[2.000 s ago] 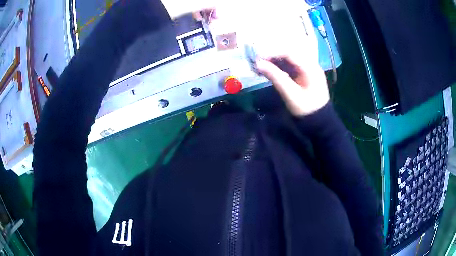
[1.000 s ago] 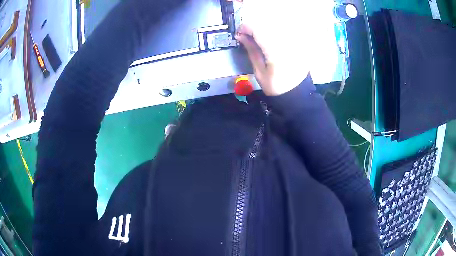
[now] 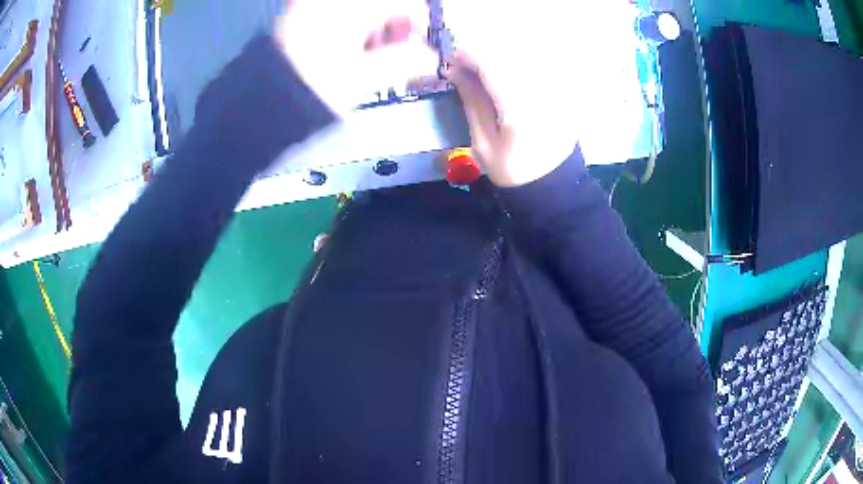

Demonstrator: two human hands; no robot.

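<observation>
The display panel [image 3: 213, 52], a grey face, lies on the white machine table [image 3: 402, 132] at the upper left of centre. My left hand [image 3: 355, 47] is over the panel's lower right corner, blurred and overexposed, and hides the corner bracket. My right hand [image 3: 490, 113] is beside that corner, its fingertips at the dark edge strip [image 3: 436, 38]. The two hands are close together. Glare hides whether either hand grips anything.
The red emergency stop [image 3: 463, 167] and dark push buttons [image 3: 386, 167] are on the front edge. An orange and black tool [image 3: 79, 115] and black block [image 3: 98, 98] lie left. Black foam sheets [image 3: 809, 146] and a parts tray [image 3: 771, 378] are right.
My left hand has come down and over the panel's corner, covering the bracket that showed before. My right hand moved left to the panel's edge earlier and has since stayed nearly still.
</observation>
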